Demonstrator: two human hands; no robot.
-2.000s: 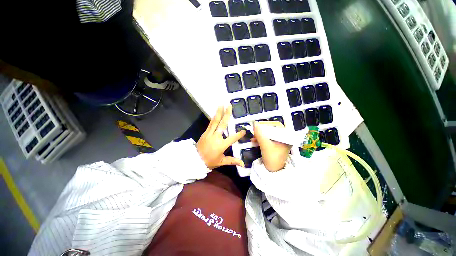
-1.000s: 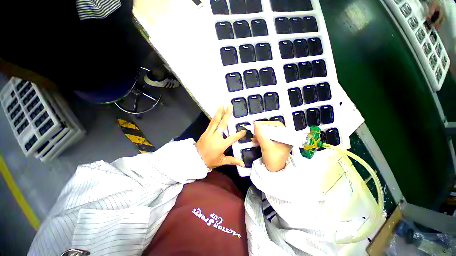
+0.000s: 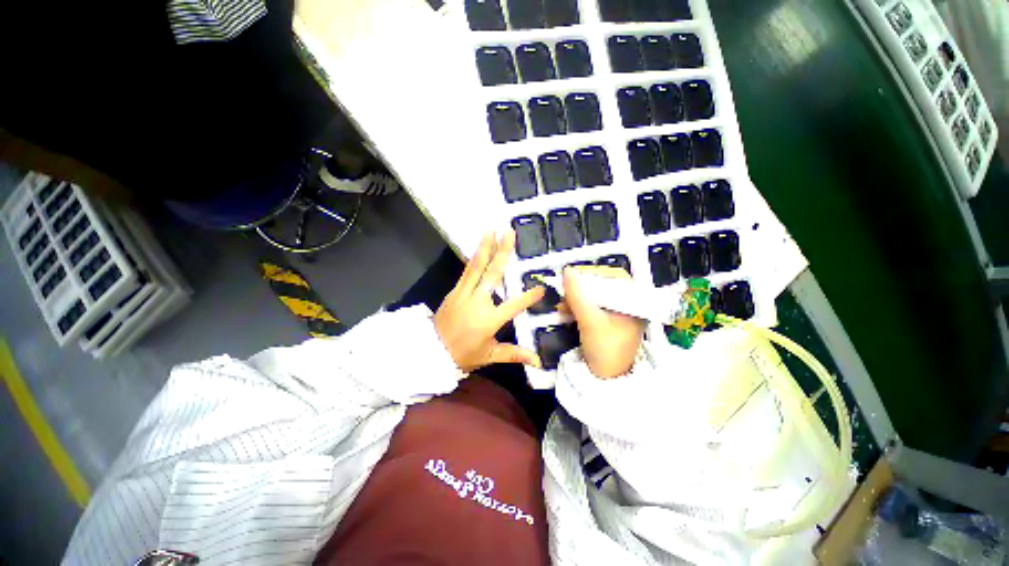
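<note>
The white blister tray [image 3: 614, 166] holds rows of glossy black housings [image 3: 564, 229] in two columns of pockets, in groups of three. My right hand [image 3: 603, 329] grips the white dispensing pen [image 3: 642, 296] over the near end of the left column, its tip at a black housing [image 3: 540, 290]. The tip is too small to see clearly. My left hand [image 3: 478, 318] lies at the tray's left edge, fingers spread, with the index fingertip on that same housing. It holds nothing that I can see. My right hand hides part of the near rows.
A pale yellow air hose [image 3: 824, 387] loops from the green fitting [image 3: 693, 313] over my right sleeve. A dark green conveyor [image 3: 830, 188] with another tray [image 3: 940, 94] is at right. Stacked trays [image 3: 83, 260] and a stool [image 3: 304, 210] are at left. A box with plastic bags [image 3: 924, 525] is lower right.
Both hands and the pen stay almost still at the same housing. Another person's hand, seen at the far conveyor-side tray one second ago, is gone from view.
</note>
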